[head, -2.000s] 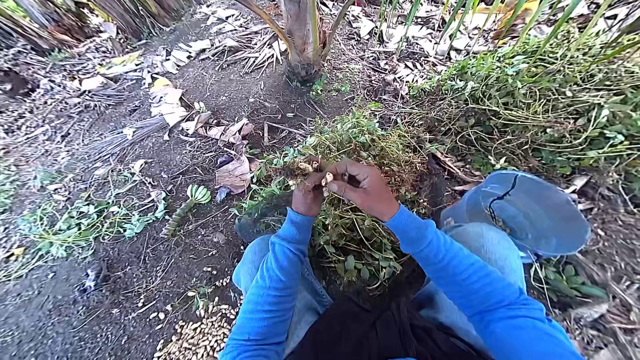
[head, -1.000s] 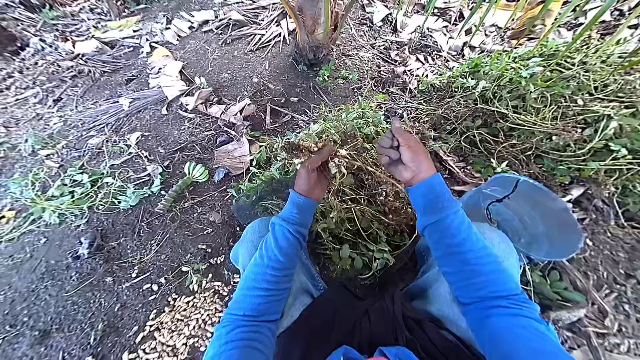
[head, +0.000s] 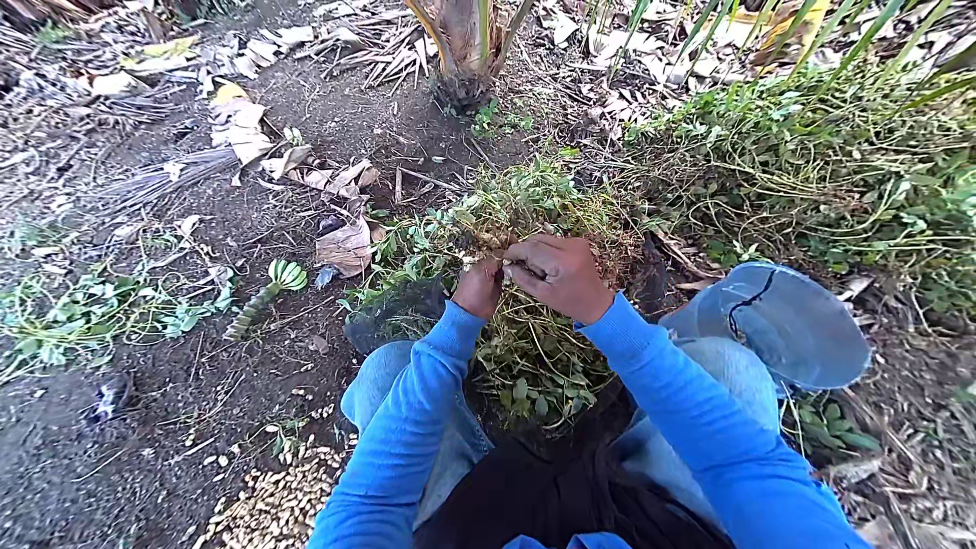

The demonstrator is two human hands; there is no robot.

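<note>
My left hand [head: 480, 287] is closed on the root end of a peanut plant [head: 488, 245], whose pale pods and roots stick out above the fingers. Touching it from the right, my right hand [head: 560, 276] has thumb and fingers pinched together at the pods; whether a pod is between them is hard to see. A heap of pulled peanut vines [head: 541, 366] lies between my knees and reaches past both hands. Down at the lower left, loose peanuts in their shells [head: 282, 499] form a pile on the soil.
A bluish plastic bucket [head: 808, 328] lies tilted beside my right knee. More vines [head: 823, 175] are heaped at the right. A palm trunk [head: 465, 53] stands ahead. Left are a small green banana bunch [head: 267, 296], dry leaves [head: 347, 244] and loose greenery [head: 107, 313].
One second ago my right hand was apart from the left, off to the right with curled fingers. Now it is back against the left hand at the roots.
</note>
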